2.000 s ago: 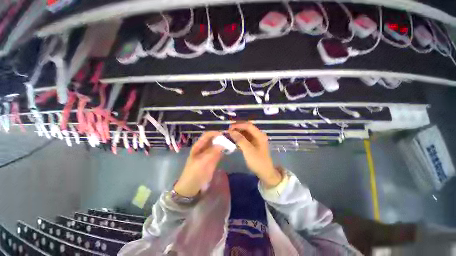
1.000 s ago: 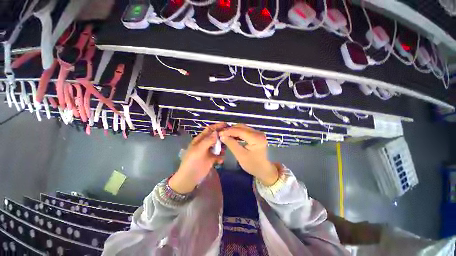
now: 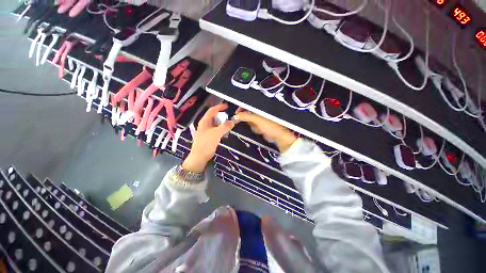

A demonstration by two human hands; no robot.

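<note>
My left hand [image 3: 205,138] holds a small white watch body [image 3: 221,118] between thumb and fingers, just below the front edge of a rack shelf. My right hand [image 3: 262,126] is close to its right side, fingertips pinched together near the watch body; what they hold, if anything, is too small and blurred to tell. On the shelf above, a watch body with a green-lit face [image 3: 243,77] lies at the left end, with red-lit watch bodies [image 3: 305,96] on white charging leads to its right.
Pink and white straps [image 3: 152,101] hang from shelves at left. A red digital display [image 3: 460,16] is at top right. The opposite rack [image 3: 37,218] with round white pieces is at lower left. A stack of trays [image 3: 424,259] is at lower right.
The view has turned and moved closer to the rack's left end. My hands have moved up and left to the shelf edge, my left still holding the watch body.
</note>
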